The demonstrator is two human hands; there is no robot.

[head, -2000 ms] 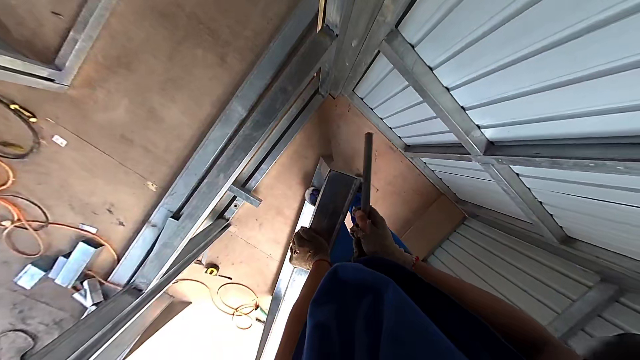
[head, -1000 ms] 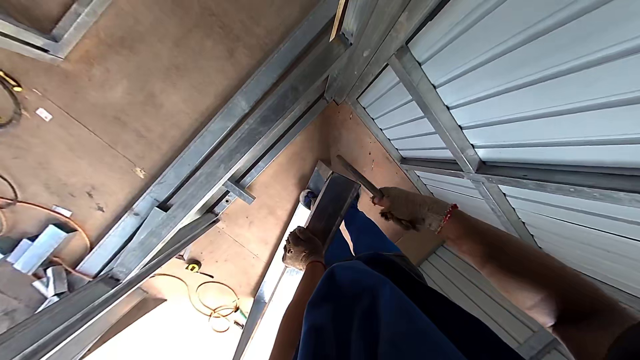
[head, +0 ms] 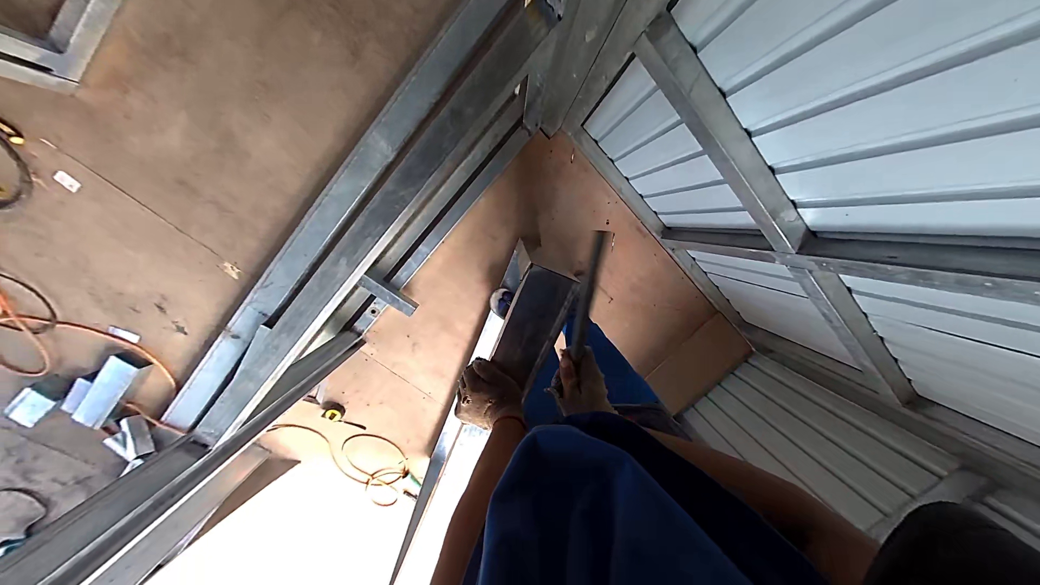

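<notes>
My left hand (head: 489, 393), in a soiled glove, grips the lower edge of a dark rectangular metal tube (head: 536, 321). A narrow grey metal bar or file (head: 591, 284) stands nearly upright in my gloved right hand (head: 582, 382), along the right edge of the tube. Whether the bar touches the tube I cannot tell. Beneath the tube runs a long bright metal profile (head: 492, 333). Blue clothing covers the lower middle of the view and hides part of my right forearm.
Long steel beams (head: 357, 219) run diagonally on the left. A framed corrugated metal panel (head: 877, 106) fills the right. Orange hose (head: 106, 331), metal offcuts (head: 106, 390), a yellow tape measure (head: 332, 413) and coiled cable (head: 374, 455) lie on the floor.
My right hand has swung back from the right to beside the tube, and the bar has turned from slanted to nearly upright. My left hand keeps its hold on the tube.
</notes>
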